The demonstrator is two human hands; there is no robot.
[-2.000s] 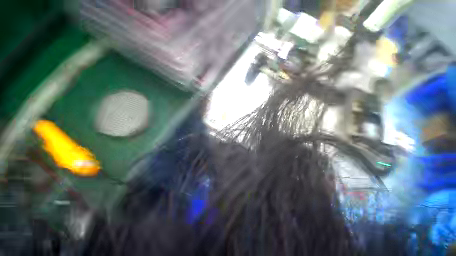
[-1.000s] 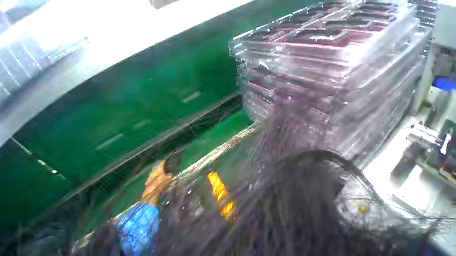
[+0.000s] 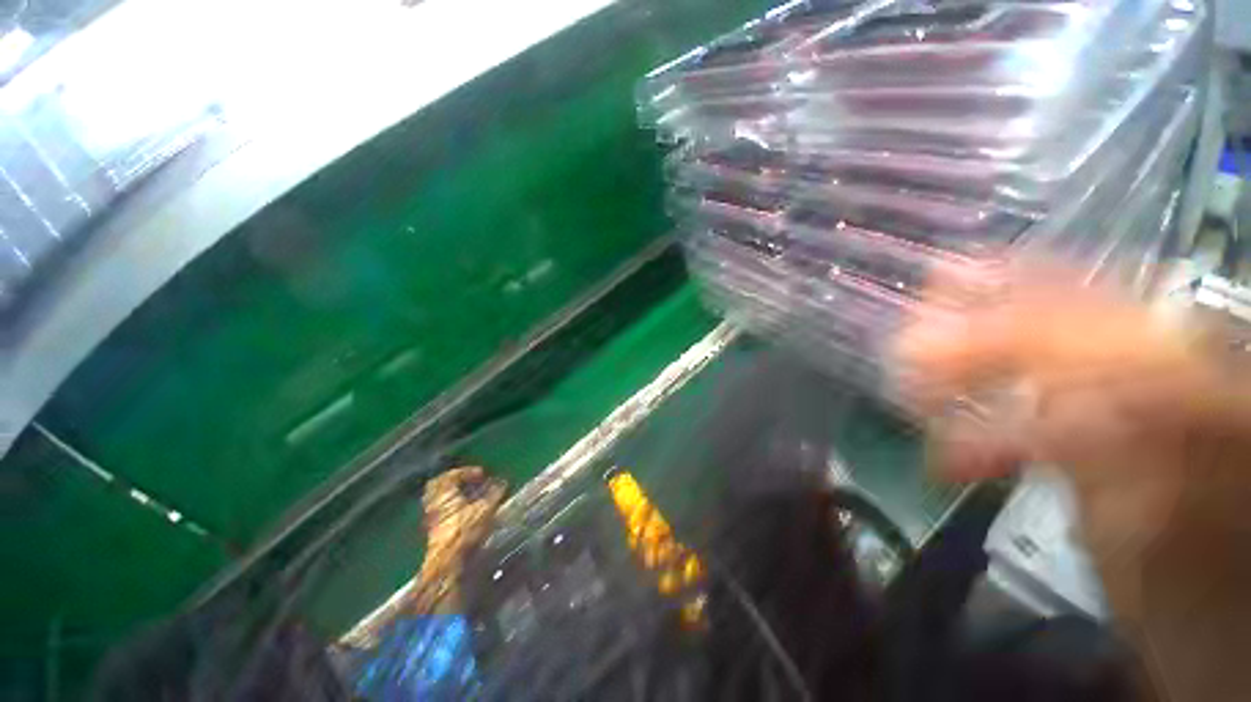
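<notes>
A tall stack of clear blister trays (image 3: 851, 178) with dark-red parts stands at the upper right on the green bench. My right hand (image 3: 1015, 364) is large and blurred in front of the stack's lower right side; whether it touches the stack or holds anything cannot be told. My left hand (image 3: 460, 514), with a blue sleeve, is at the lower middle by the pale bench edge, partly behind dark hair; its fingers and any held thing are unclear. The yellow-orange screwdriver (image 3: 656, 542) lies between the hands, partly covered by hair.
A green conveyor surface (image 3: 453, 261) runs diagonally along the left, beyond a pale edge strip (image 3: 617, 418). A white curved band (image 3: 275, 137) crosses the upper left. Part of the white machine (image 3: 1050, 549) shows at the right. Dark hair hides much of the lower middle.
My right hand has come into view at the right, in front of the tray stack. My left hand has shifted slightly right and down in the picture. The screwdriver also appears slightly further right.
</notes>
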